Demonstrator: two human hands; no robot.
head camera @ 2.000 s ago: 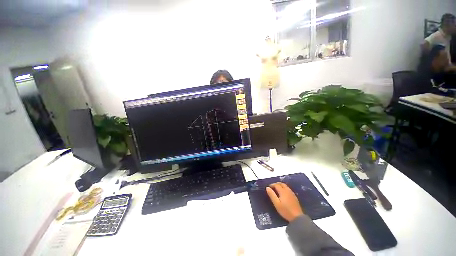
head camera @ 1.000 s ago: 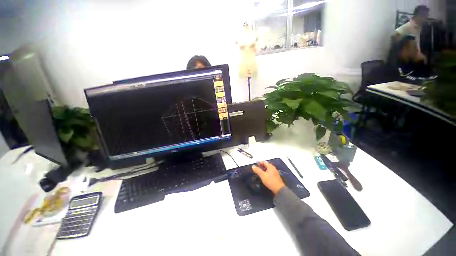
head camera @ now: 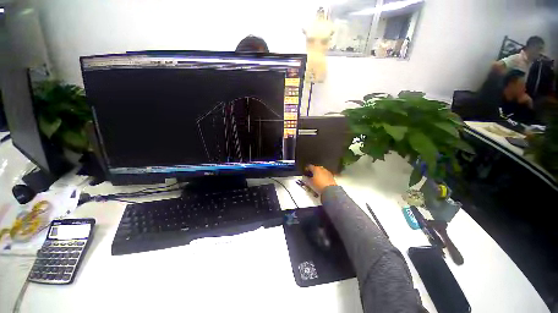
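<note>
My right hand [head camera: 320, 178] reaches past the mouse pad to the desk beside the monitor's lower right corner. Its fingers are bent at a small dark spot; whether they grip anything is unclear. The dark mouse [head camera: 320, 235] lies on the black mouse pad [head camera: 308, 257], off my hand and partly beside my grey sleeve. The monitor [head camera: 159, 116] shows thin pattern outlines on black with orange buttons at its right edge. The black keyboard [head camera: 199, 214] is below it, with a white paper [head camera: 226, 244] in front. My left hand is not in view.
A calculator [head camera: 63, 250] and yellow loops [head camera: 27, 223] are on the left. A smartphone [head camera: 439, 278], thin dark stick [head camera: 377, 220], teal item [head camera: 410, 217] and dark-handled tools [head camera: 451, 243] are on the right. A plant [head camera: 404, 125] stands behind. People are behind the monitor and at a further desk.
My right hand has left the mouse and moved forward to the monitor's lower right corner. The small white object seen there before is now hidden. The camera view has shifted, and the monitor appears larger.
</note>
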